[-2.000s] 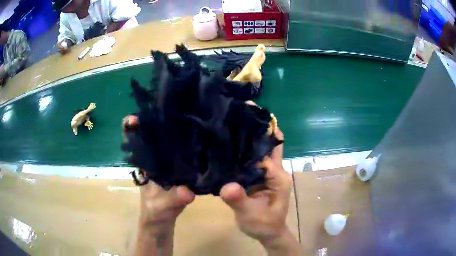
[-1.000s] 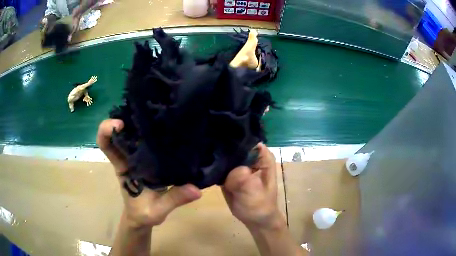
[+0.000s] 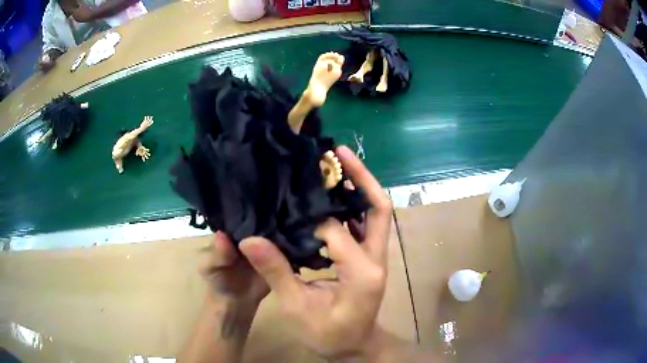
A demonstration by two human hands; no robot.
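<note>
A bushy black figure assembly is held up in both hands over the near edge of the green belt. A cream leg and foot stick up from its upper right. A second small foot shows at its right side. My right hand grips the lower right, thumb along the bottom edge and fingers at the right side. My left hand is at the bottom left, slightly blurred, its fingers mostly hidden behind the mass and the right thumb.
The green belt carries another black figure, a smaller one and a bare body part. Two white glue bottles are at right beside the grey metal box. A person is opposite.
The held figure has been turned, so its leg and small foot now show. My left hand has shifted inward under it. Another black figure has appeared on the belt at left.
</note>
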